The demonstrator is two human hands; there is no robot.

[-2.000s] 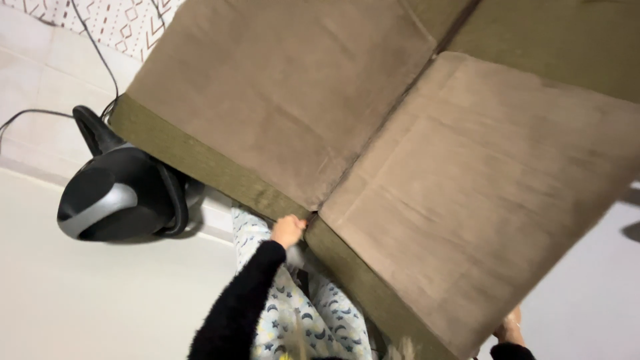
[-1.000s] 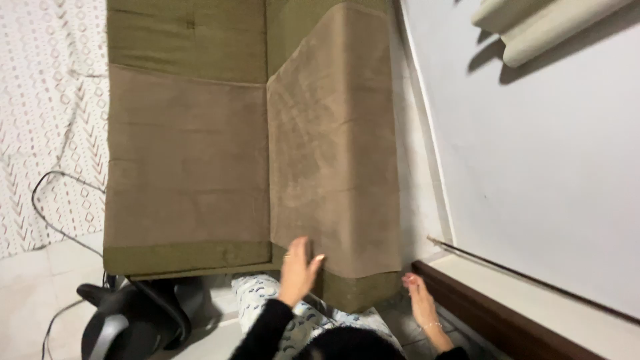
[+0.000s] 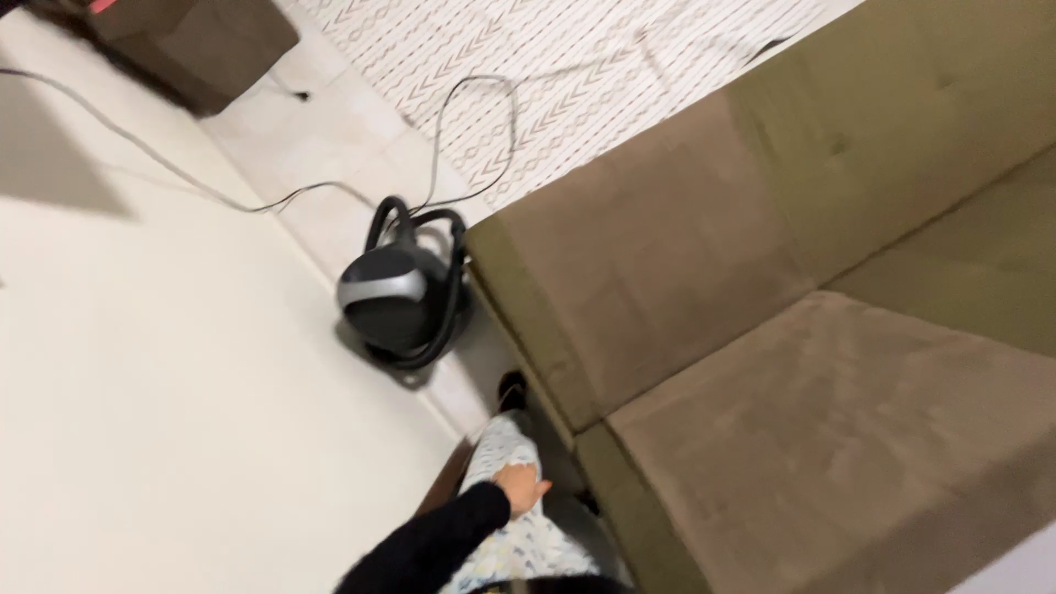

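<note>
My left hand, in a black sleeve, is over my patterned trousers, and nothing shows in it; its fingers are partly hidden. The hand is left of the sofa, whose green base bears brown fabric covers on the seat and on the backrest. My right hand is out of view. A black vacuum cleaner with a grey band and a coiled black hose stands on the floor beside the sofa's near end.
A thin black cable runs from the vacuum cleaner over a patterned rug. Another stretch of cable crosses in front of the pale wall. A dark brown piece of furniture stands at the upper left.
My left hand has left the sofa's cover and is now over my trousers. My right hand has gone out of view. The view has swung left, towards the vacuum cleaner.
</note>
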